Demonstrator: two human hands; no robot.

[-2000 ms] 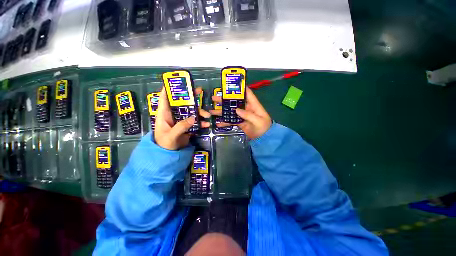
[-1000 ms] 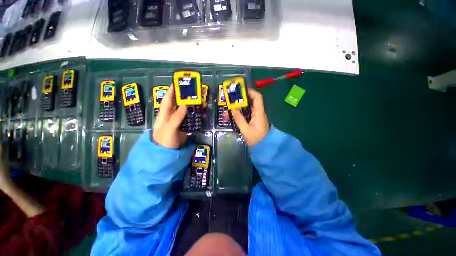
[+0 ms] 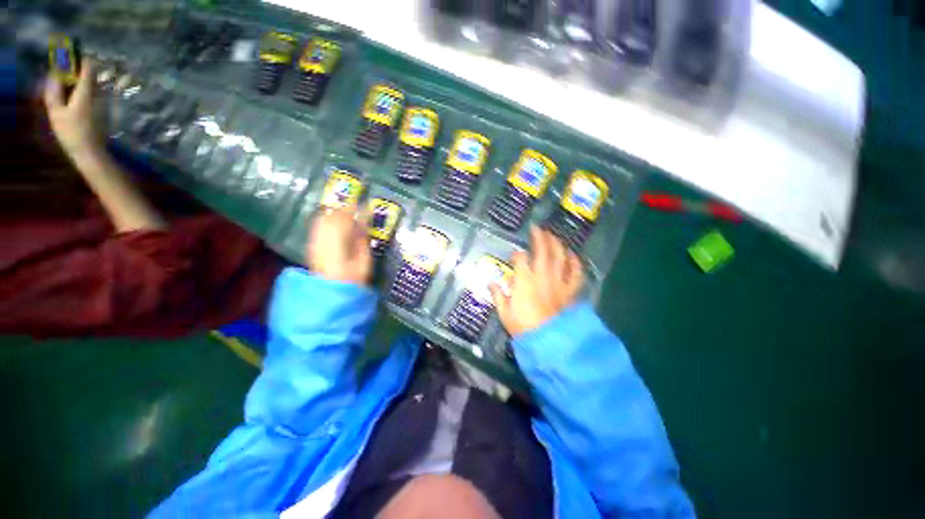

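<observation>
A clear blister tray (image 3: 621, 235) lies slanted before me, with yellow-framed keypad phones face up in both rows. My left hand (image 3: 341, 246) is over the near row's left end. It covers the lower part of one phone (image 3: 343, 189), and another phone (image 3: 382, 223) is beside its fingers. Blur hides whether it grips either. My right hand (image 3: 545, 281) is over the near row's right end, fingers apart, with no phone visible in it. Its thumb is at the edge of a phone (image 3: 477, 302) lying in a pocket.
A red pen (image 3: 693, 208) and a green block (image 3: 711, 251) lie right of the tray. A white board (image 3: 786, 132) beyond holds a tray of dark phones. At left, another tray (image 3: 243, 162) stands beside a person's dark red sleeve (image 3: 152, 279) and a hand holding a phone.
The view has turned and shifted. The two phones held up before are no longer in raised hands. Both hands are down over the near row, which shows more phones. My hands are farther apart.
</observation>
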